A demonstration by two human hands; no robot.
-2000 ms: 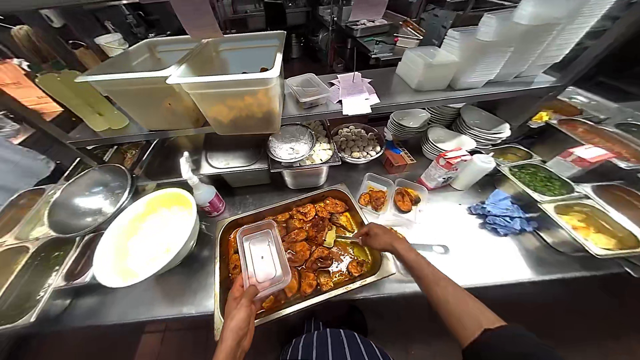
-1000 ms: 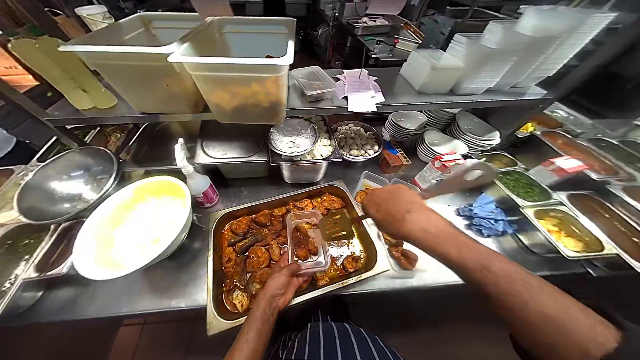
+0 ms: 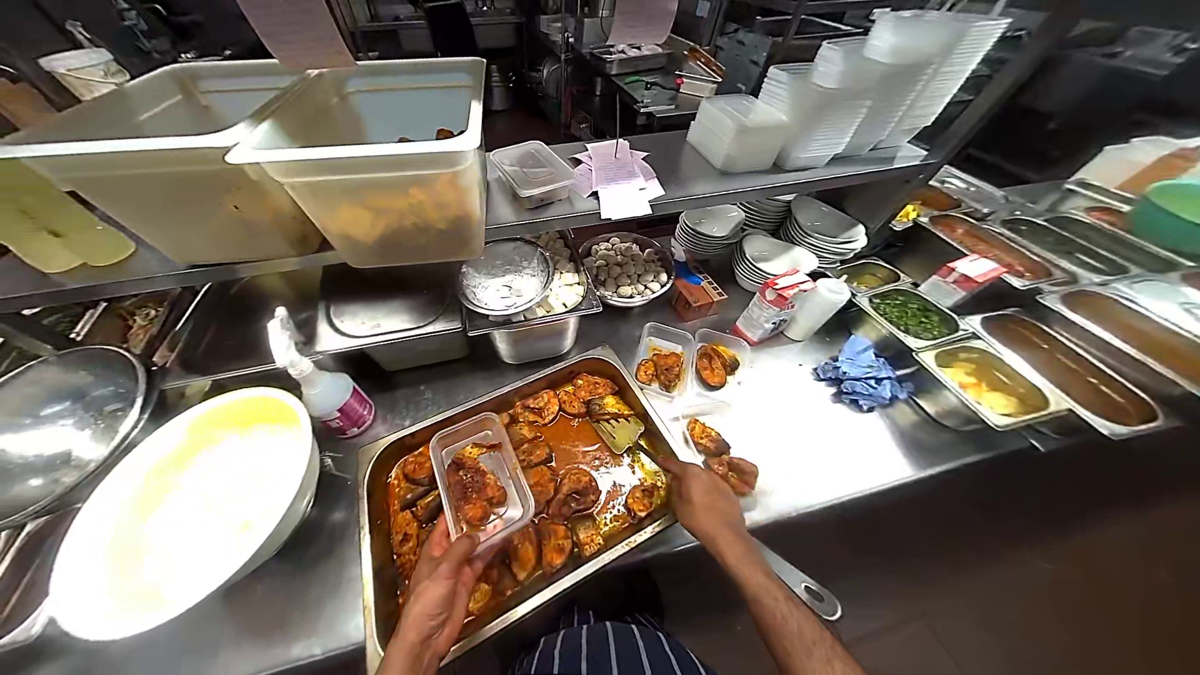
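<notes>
My left hand (image 3: 439, 583) holds a clear plastic tub (image 3: 523, 502) by its near end, above the left part of a steel tray (image 3: 375, 562). Inside the tub lie red-brown sauced pieces (image 3: 476, 486). My right hand (image 3: 705, 504) grips a metal spatula (image 3: 619, 433) at the tray's right edge; its blade is in the tray beside a piece of food, and its handle end sticks out past my wrist. Sauced pieces lie in oily orange sauce in the tray. Right of it stand two filled tubs (image 3: 653, 382) (image 3: 733, 340), and a third (image 3: 698, 409) is partly behind my right hand.
A large white bowl (image 3: 305, 497) and a spray bottle (image 3: 339, 398) stand left of the tray. Blue cloth (image 3: 861, 373), a carton (image 3: 771, 305) and steel food pans (image 3: 1050, 412) are on the right. Overhead, a shelf (image 3: 525, 214) bears large bins (image 3: 412, 216) and stacked tubs (image 3: 741, 136).
The tub in my left hand was empty two seconds ago and now holds pieces. The spatula has moved from beside that tub, with its blade now lower at the tray's right part.
</notes>
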